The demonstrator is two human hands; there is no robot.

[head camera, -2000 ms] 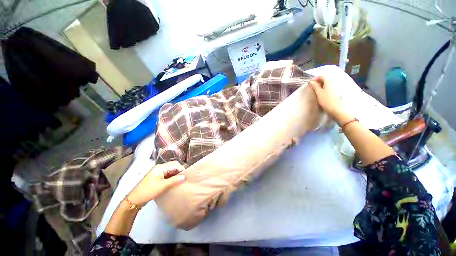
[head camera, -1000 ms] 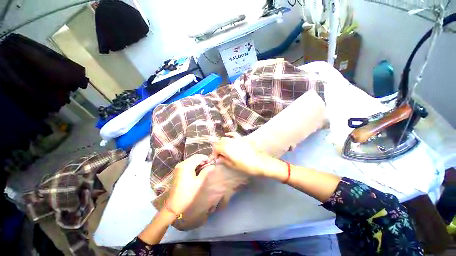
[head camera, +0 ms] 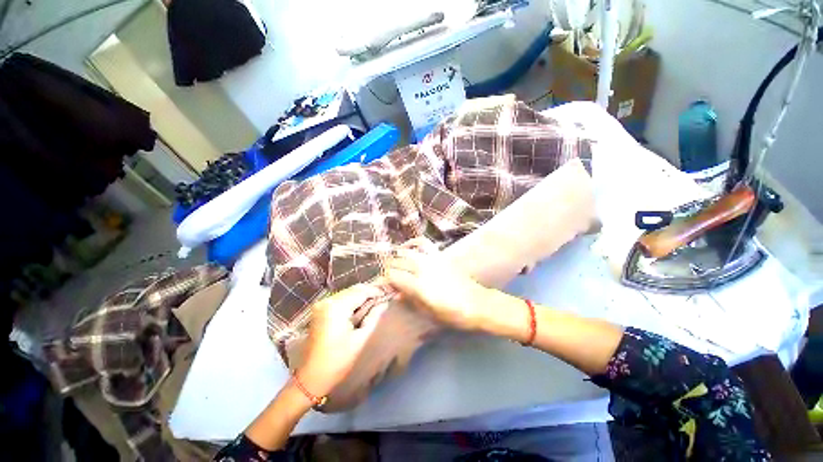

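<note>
A brown plaid garment (head camera: 343, 217) lies bunched on the white ironing table (head camera: 505, 370), with its tan lining (head camera: 532, 217) turned up as a long band along the front. My left hand (head camera: 338, 329) pinches the edge of the garment near the band's left part. My right hand (head camera: 433, 284) is beside it, almost touching, with its fingertips on the same edge. The fingertips and the bit of cloth between them are partly hidden. The steam iron (head camera: 699, 239) rests on the right side of the table, untouched.
A plaid and tan heap (head camera: 117, 338) hangs at the left, off the table. A long white padded board (head camera: 262, 189) with bright blue beneath lies behind the left edge. A dark hose (head camera: 753, 117) rises from the iron. A cardboard box (head camera: 623, 86) stands behind.
My right hand has left the band's far right end and come down beside my left hand. My left hand has moved slightly right. The iron is uncovered by my arm.
</note>
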